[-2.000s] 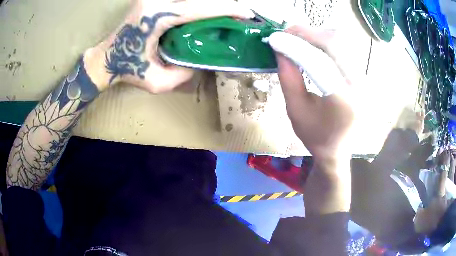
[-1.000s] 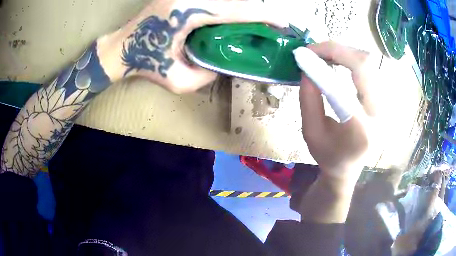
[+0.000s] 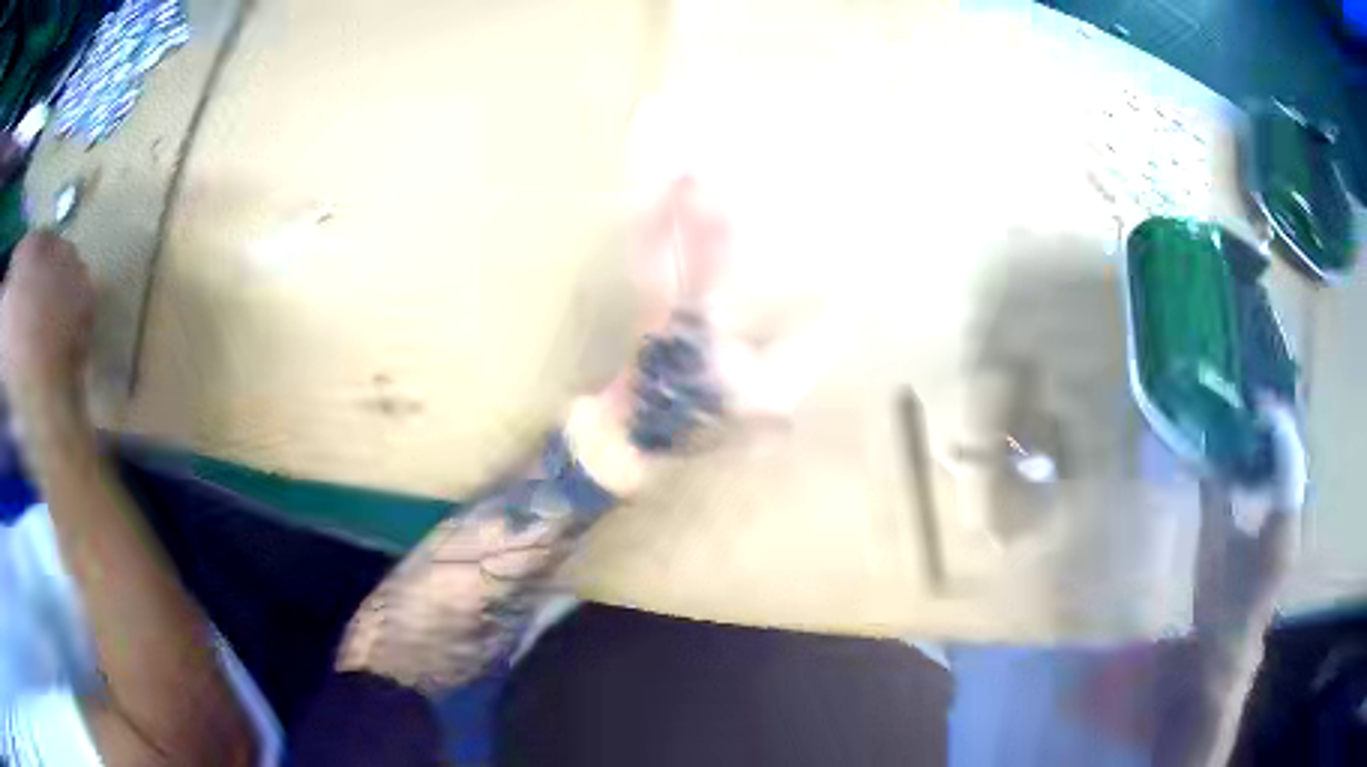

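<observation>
The green housing [image 3: 1192,337] is at the right, open green side showing, with a pale rim. My right hand [image 3: 1267,487] holds its lower end; the white finger sleeve shows there, blurred. My left hand [image 3: 682,352] is off the housing, over the middle of the cardboard; its fingers are blurred and overexposed, so I cannot tell if they hold anything. The stained board [image 3: 997,517] lies between my hands, blurred, with a white dab on it.
Another green housing [image 3: 1301,188] lies at the far right. Small silver parts are spread on the cardboard [image 3: 450,225] behind the held housing, and more [image 3: 128,68] lie at the upper left. Another person's forearm [image 3: 90,480] reaches in at the left.
My left hand has let go of the housing and stands apart from it. The housing, now only in my right hand, is turned more upright. The view has swung left.
</observation>
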